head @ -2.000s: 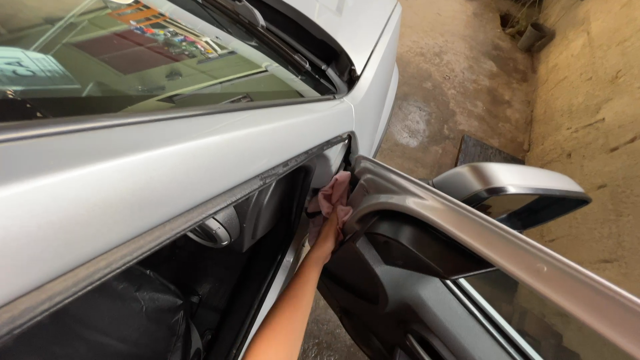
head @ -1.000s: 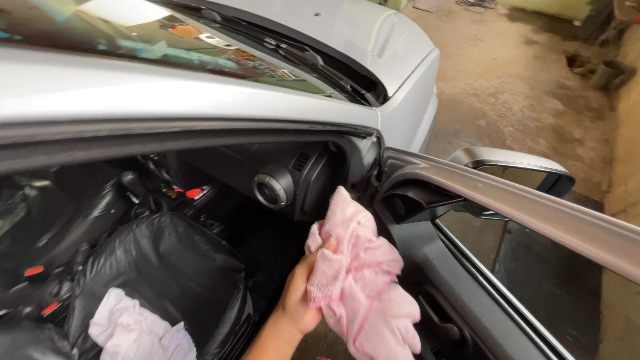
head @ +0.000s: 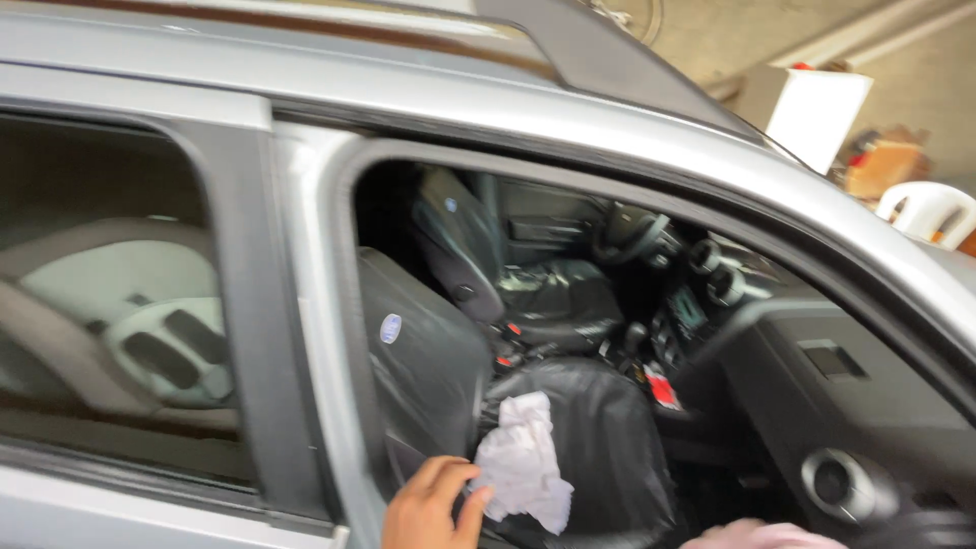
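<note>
My left hand (head: 436, 505) reaches in from the bottom edge, fingers bent and thumb apart, with nothing gripped. Its fingertips are at the left edge of a white cloth (head: 524, 465); whether they touch is unclear. The cloth lies crumpled on the black-covered front passenger seat (head: 610, 450), seen through the front door opening of a silver car. A pink cloth (head: 759, 536) shows blurred at the bottom right edge. My right hand is out of the frame, so its hold on the pink cloth cannot be seen.
The door pillar (head: 301, 320) and rear side window (head: 114, 305) are at left, the roof rail (head: 610, 69) above. Inside are the dashboard (head: 816, 366), a round air vent (head: 839, 484), gear lever (head: 634, 335) and driver's seat (head: 557, 297). Beyond the car stands a white plastic chair (head: 926, 210).
The view has swung from the open door and mirror toward the seats. The pink cloth, earlier held up in a hand by the door hinge, now shows only at the bottom edge. The white cloth remains on the seat.
</note>
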